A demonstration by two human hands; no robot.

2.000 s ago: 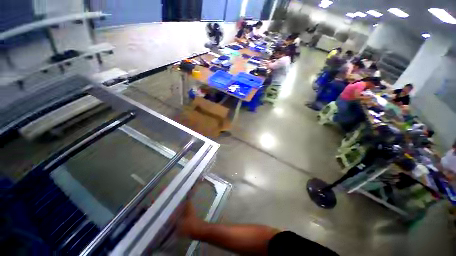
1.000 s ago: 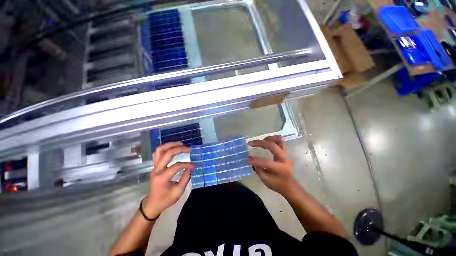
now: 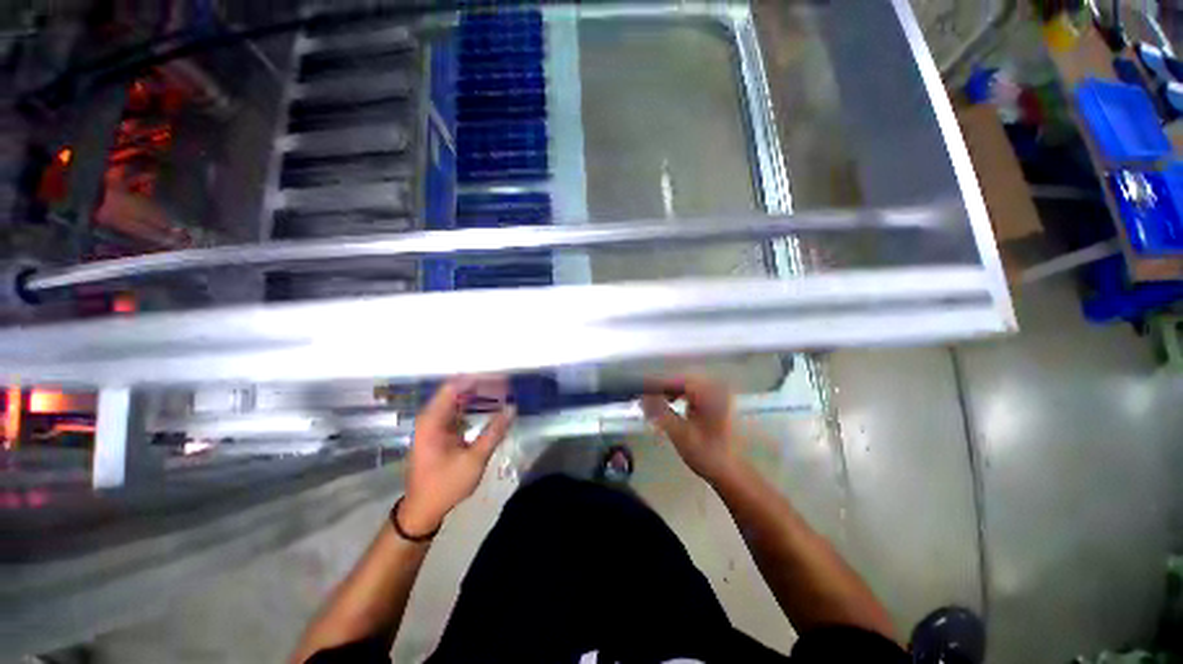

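A small solar cell string [image 3: 599, 393], now a thin dark blue band, shows between my two hands just below the guard frame. My left hand [image 3: 449, 451] grips its left end and my right hand [image 3: 697, 422] its right end. Both hands are blurred and their fingertips are partly hidden at the frame edge. The silver machine guard frame [image 3: 493, 327] crosses the view just above the hands. Beyond it, a row of dark blue cells [image 3: 503, 110] lies on the pale cell tray [image 3: 566, 143].
A shiny guide rod [image 3: 584, 236] runs parallel to the frame. Silver transfer arms [image 3: 350, 140] stand left of a blue strip [image 3: 439, 156]. Orange-red lamps [image 3: 136, 130] glow at the far left. Cardboard [image 3: 999, 175] and blue trays [image 3: 1122, 119] are at the right.
My hands have brought the cell string forward from in front of my body to the frame. It has turned from a bright blue face to a thin dark band. The view has shifted.
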